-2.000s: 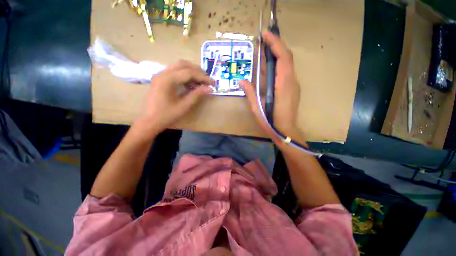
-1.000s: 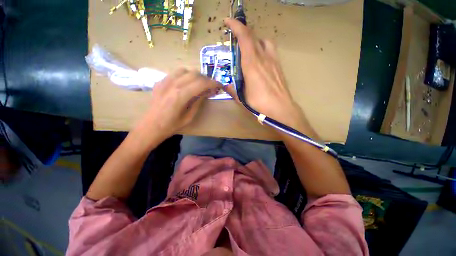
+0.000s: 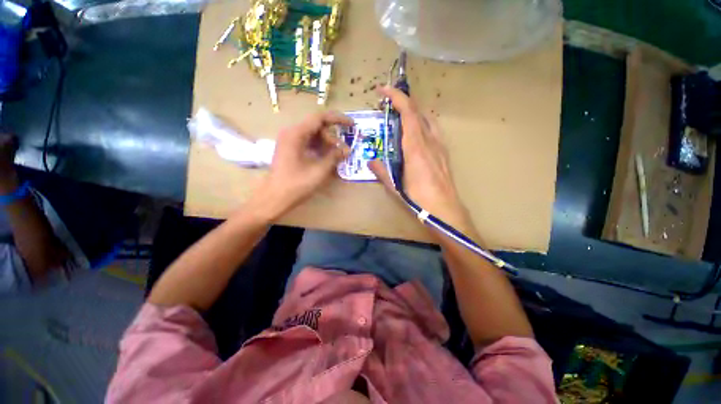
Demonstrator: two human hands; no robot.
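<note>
A white square housing point(image 3: 360, 170) lies open side up on the tan work mat, with a green-blue circuit board point(image 3: 370, 145) inside. My left hand point(image 3: 304, 158) is at the housing's left side with its fingers bent together; whether they pinch something is too blurred to tell. My right hand point(image 3: 419, 150) holds the dark soldering iron point(image 3: 397, 134) along the housing's right side, its tip end pointing away from me and its cable running over my wrist. A white bundle in clear plastic point(image 3: 233, 147) lies left of my left hand.
Gold pieces with green wires point(image 3: 292, 51) lie in a pile at the mat's far left. The clear extractor hood point(image 3: 470, 28) hangs at the far edge. A brown side tray point(image 3: 660, 177) is on the right. A black bin point(image 3: 624, 363) is lower right. Another person's arm point(image 3: 32, 229) shows at left.
The view has shifted, so more of the gold pile and hood shows. The iron first swung left over the housing and now lies along its right side. Another person's arm has appeared at the left.
</note>
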